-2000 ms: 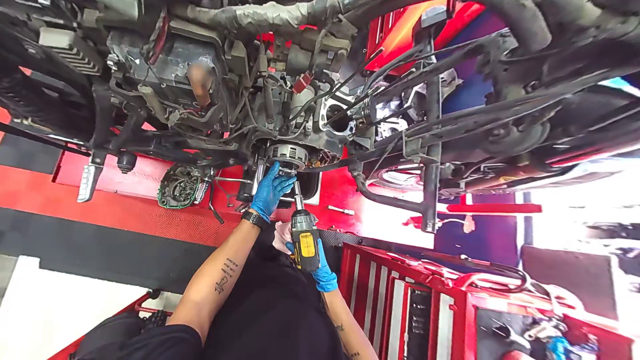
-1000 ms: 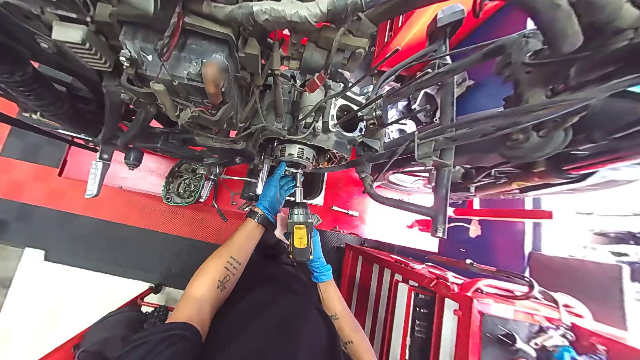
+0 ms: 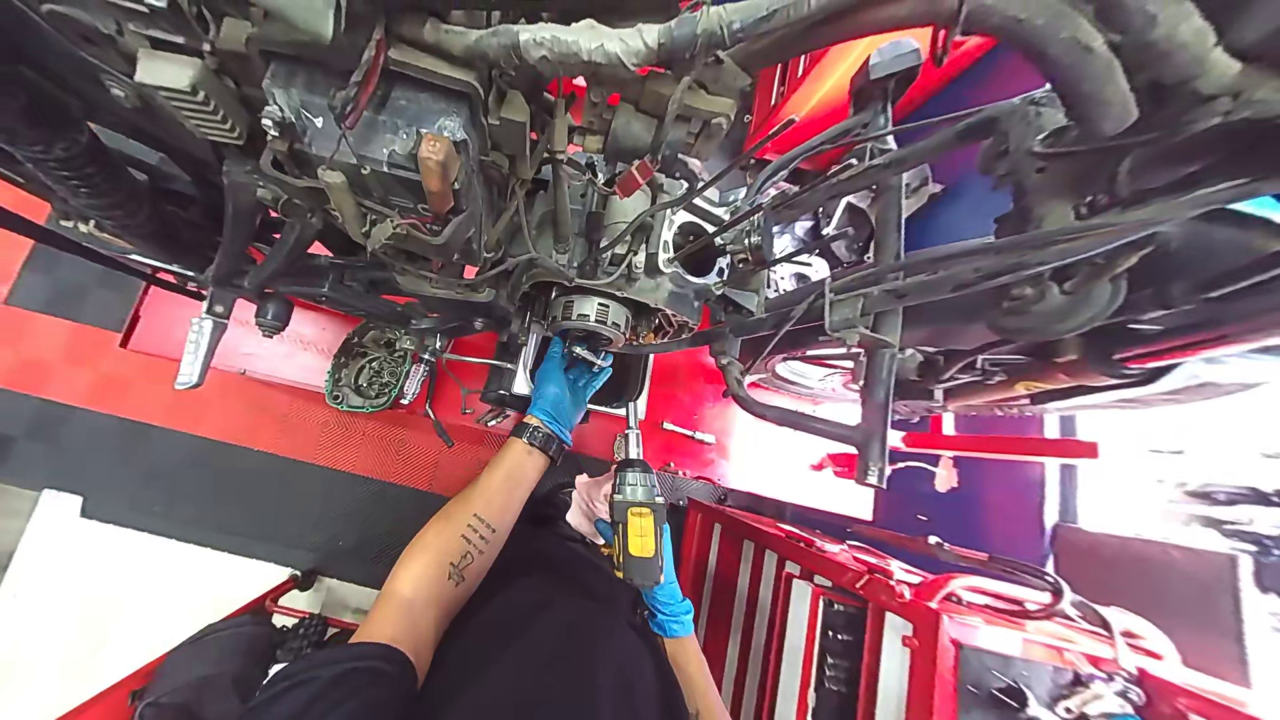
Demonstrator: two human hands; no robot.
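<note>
My left hand [image 3: 566, 388], in a blue glove, reaches up to the underside of the clutch basket [image 3: 590, 322] on the motorcycle engine. Between its fingers is a small metal part [image 3: 588, 354], too small to name. My right hand [image 3: 665, 590], also gloved in blue, is closed around a black and yellow cordless impact driver [image 3: 637, 530]. The driver's metal extension [image 3: 632, 425] points up and ends below the clutch, apart from it. A dark drain pan [image 3: 632, 385] lies under the engine.
An engine side cover [image 3: 368, 368] with a green gasket edge lies on the red lift at left. A socket tool [image 3: 690, 433] lies right of the driver. A red tool cart [image 3: 790, 560] stands at lower right. The footpeg [image 3: 200, 350] and frame tube [image 3: 885, 300] hang down beside the work area.
The driver has moved down from the clutch, where its tip was one second ago. My left hand stays at the clutch, now with a small metal part visible in its fingers.
</note>
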